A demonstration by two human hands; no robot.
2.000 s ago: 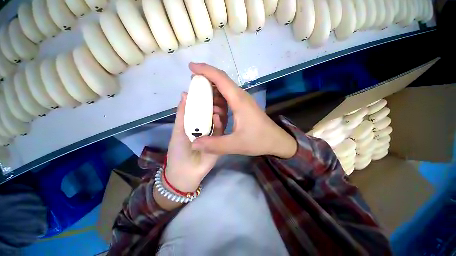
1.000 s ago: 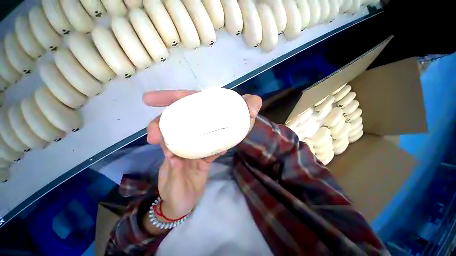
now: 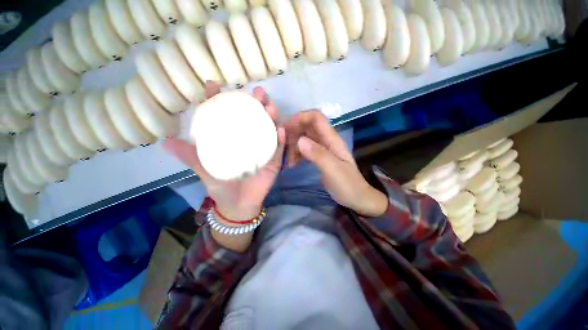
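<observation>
A cream oval unit (image 3: 234, 135) lies in my left hand (image 3: 242, 193), broad face towards me and very bright, with a small dark mark near its lower edge. My left fingers show around its rim. My right hand (image 3: 329, 164) is just right of it, apart from the unit, fingers loosely curled and partly spread, with nothing seen in it. Rows of cream oval units (image 3: 225, 53) stand on edge, tightly packed, on the pale worktop (image 3: 303, 93) beyond my hands.
An open brown carton (image 3: 548, 167) at the right holds stacked cream units (image 3: 480, 187), one flap raised towards the worktop's dark edge. Blue plastic stools (image 3: 119, 248) are under the worktop at the lower left, beside another brown carton (image 3: 164, 267). Dark cloth shows at the left edge.
The unit was seen edge-on between both hands, then as a wide oval; now its face is turned upright in my left hand. My right hand is seen apart from it. The view has shifted.
</observation>
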